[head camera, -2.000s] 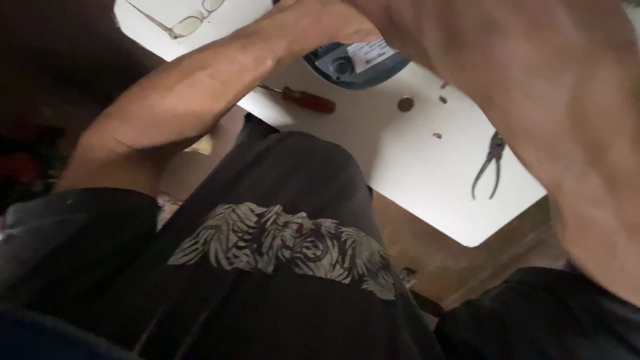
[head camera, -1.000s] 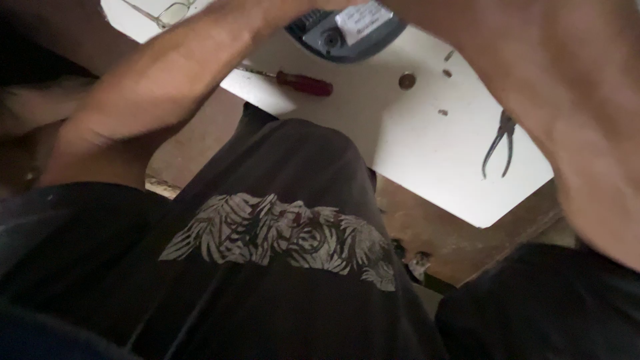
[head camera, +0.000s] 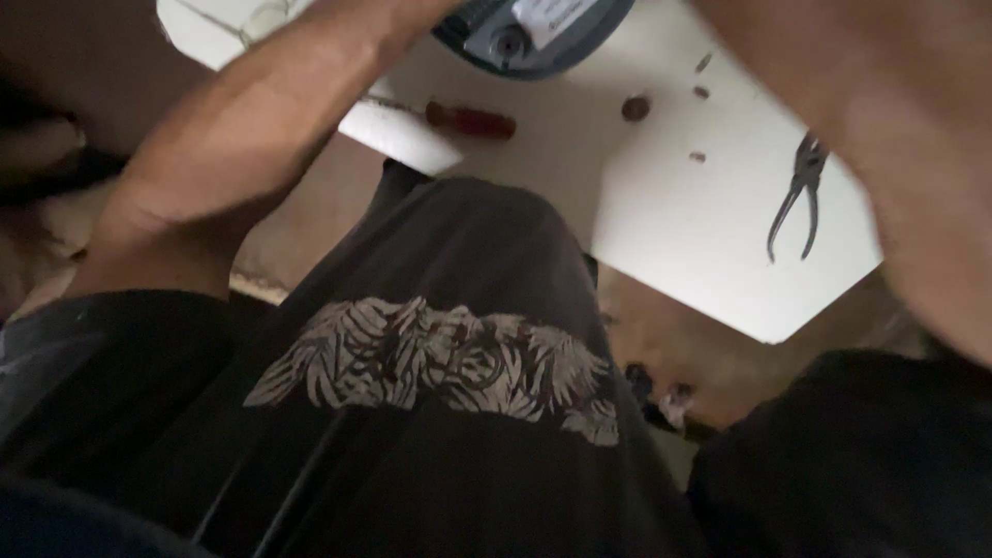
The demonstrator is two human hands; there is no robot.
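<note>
Both my hands lie beyond the top edge of the head view; only my forearms show. Between the forearms, at the top, is a rounded dark grey device housing (head camera: 535, 46) with a round recess and a white label bearing writing. Its upper part is cut off. A screwdriver with a red handle (head camera: 470, 121) lies below and left of it, its shaft running toward my left forearm. At the right, pliers (head camera: 808, 174) rest with their handles spread, their head partly behind my right forearm. A small round brown piece (head camera: 635, 108) and several smaller bits (head camera: 700, 92) lie between housing and pliers.
The white tabletop (head camera: 697, 256) ends in an angled corner at the lower right. Eyeglasses (head camera: 263, 22) lie at its upper left, partly behind my left forearm. My dark printed shirt fills the lower middle. Blurred small objects (head camera: 674, 403) are below the table's edge.
The view has shifted somewhat, and the housing sits closer to the top edge than two seconds ago. The screwdriver and pliers keep about the same places on the table.
</note>
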